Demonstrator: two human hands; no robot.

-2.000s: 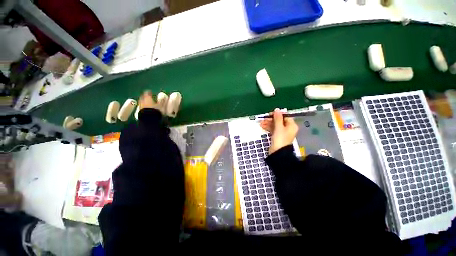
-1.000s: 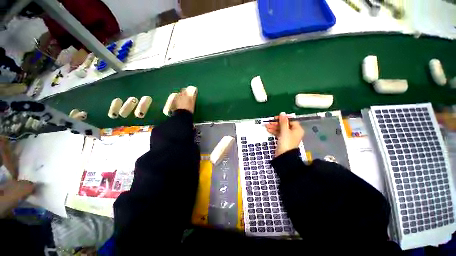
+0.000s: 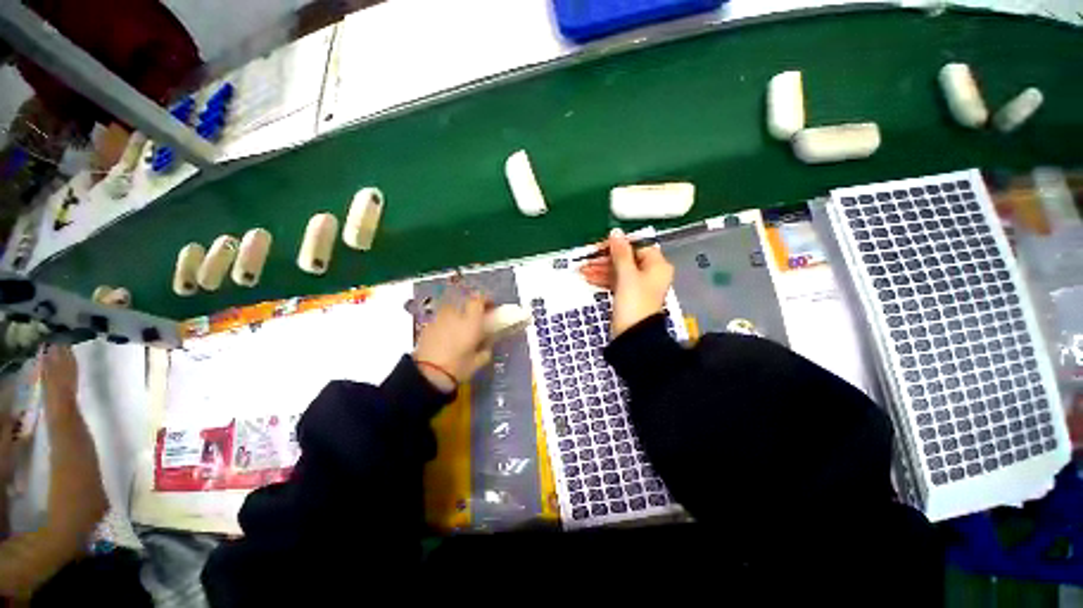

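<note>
My left hand (image 3: 457,333) is on the grey work plate (image 3: 505,416), with its fingers on a plastic housing (image 3: 508,318) that is partly hidden by them. My right hand (image 3: 635,279) holds the dark pointed tweezers (image 3: 682,239) above the top of the label sheet in use (image 3: 590,410). The tool lies nearly level, its tip toward the left near a small dark label (image 3: 562,264) on the blank strip. Plain cream plastic housings (image 3: 652,201) lie spaced along the belt.
The green conveyor belt (image 3: 451,166) runs beyond the bench. Spare label sheets (image 3: 950,333) lie at the right. Printed packaging (image 3: 238,445) covers the left bench. A blue tray (image 3: 629,14) is at the far side. Another person's arm (image 3: 65,475) shows at the left edge.
My left hand has left the housings on the belt and come back to the housing on the work plate. My right hand still holds the tweezers over the sheet. The view has shifted.
</note>
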